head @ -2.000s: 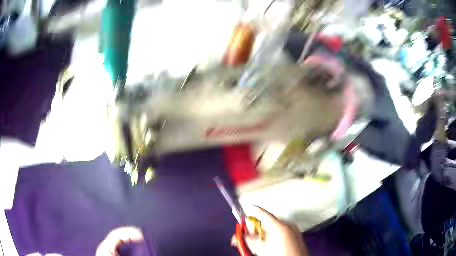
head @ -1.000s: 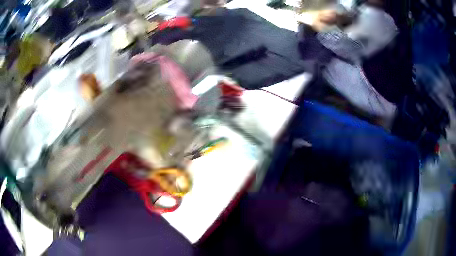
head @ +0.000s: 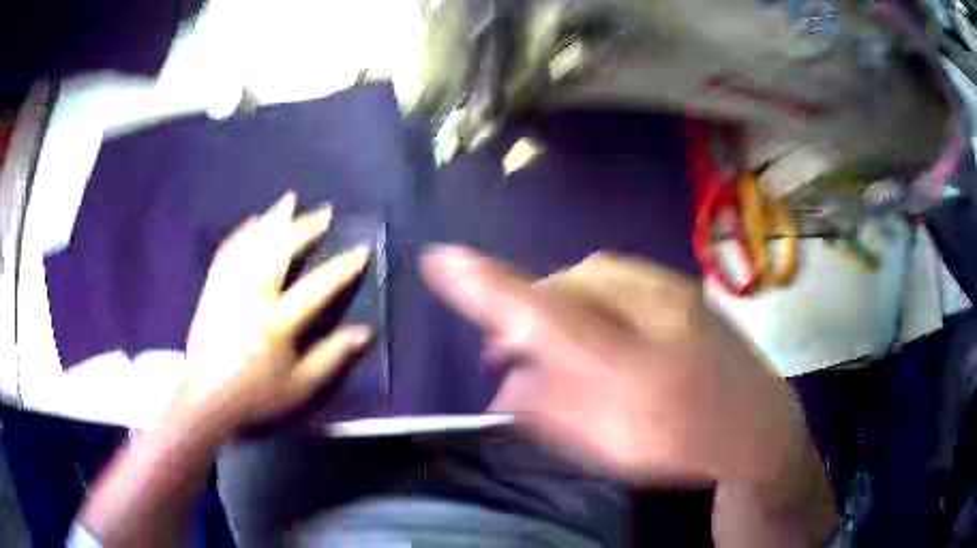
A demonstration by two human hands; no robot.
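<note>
A large dark purple garment panel (head: 161, 236) lies on the white table under the machine's needle area (head: 482, 134). A narrower dark piece (head: 364, 375) with a pale edge line lies on it. My left hand (head: 268, 321) rests palm down, fingers apart, on the narrow piece's left side. My right hand (head: 632, 364) is blurred, right of the piece, its index finger pointing left over the panel; whether it holds anything cannot be told. Scissors with red and yellow-orange handle loops (head: 745, 236) lie right of the panel; their blades are not distinguishable.
The cream sewing machine body (head: 836, 107) spans the upper right, with blurred red lettering. A small yellow-green tool (head: 862, 252) lies right of the scissors. The white table's front edge (head: 429, 425) runs close to my lap.
The view has swung back left from the crate side to the panel. Both hands are in view again. The scissors, in my right hand two seconds ago, lie beside the machine.
</note>
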